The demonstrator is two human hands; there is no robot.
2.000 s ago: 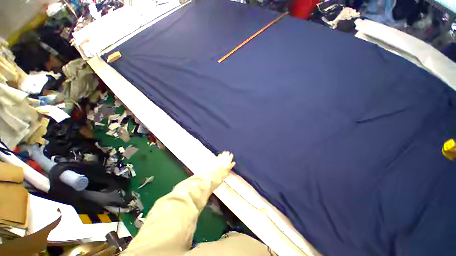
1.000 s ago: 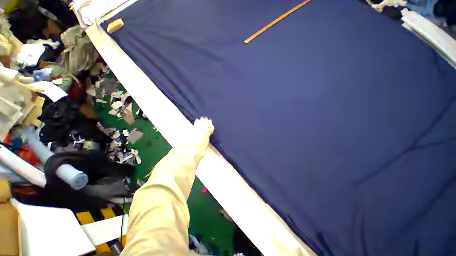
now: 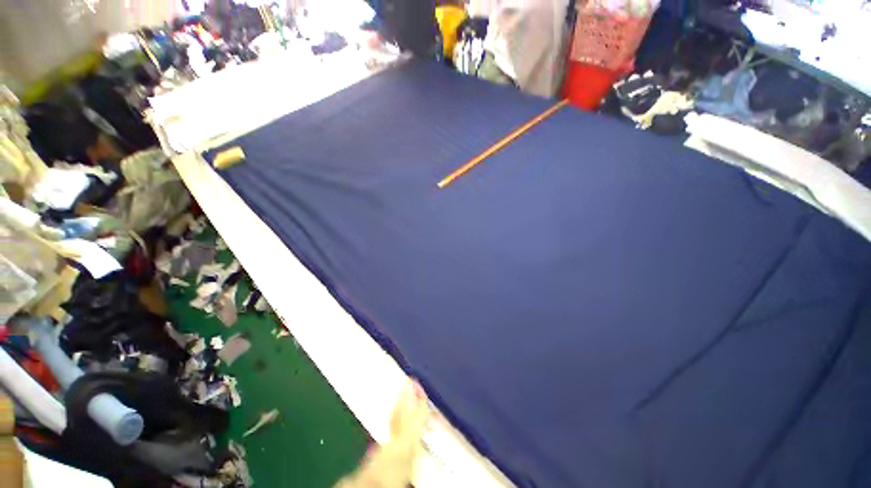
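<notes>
Navy fabric (image 3: 573, 257) covers most of the table, with long creases at the right and small wrinkles along its near edge. My left hand (image 3: 409, 412) is low in the picture, blurred and pale, at the fabric's near edge over the pale table edge (image 3: 286, 286). I cannot tell whether its fingers grip the cloth. My right hand is not in view. An orange-brown ruler (image 3: 502, 143) lies on the fabric towards the far side. A yellow-beige block weight (image 3: 228, 157) sits on the fabric's far left corner.
White sheets (image 3: 277, 95) lie beyond the cloth's end. A red basket (image 3: 604, 48) stands past the far edge, near a white roll or strip (image 3: 783, 162). The green floor (image 3: 286, 410) at the left has scraps, piled dark fabric and a light blue roll (image 3: 113, 417).
The view has tilted up, bringing the red basket into sight. My left hand and sleeve now show lower in the picture, still at the near edge. The yellow lump seen earlier is out of view.
</notes>
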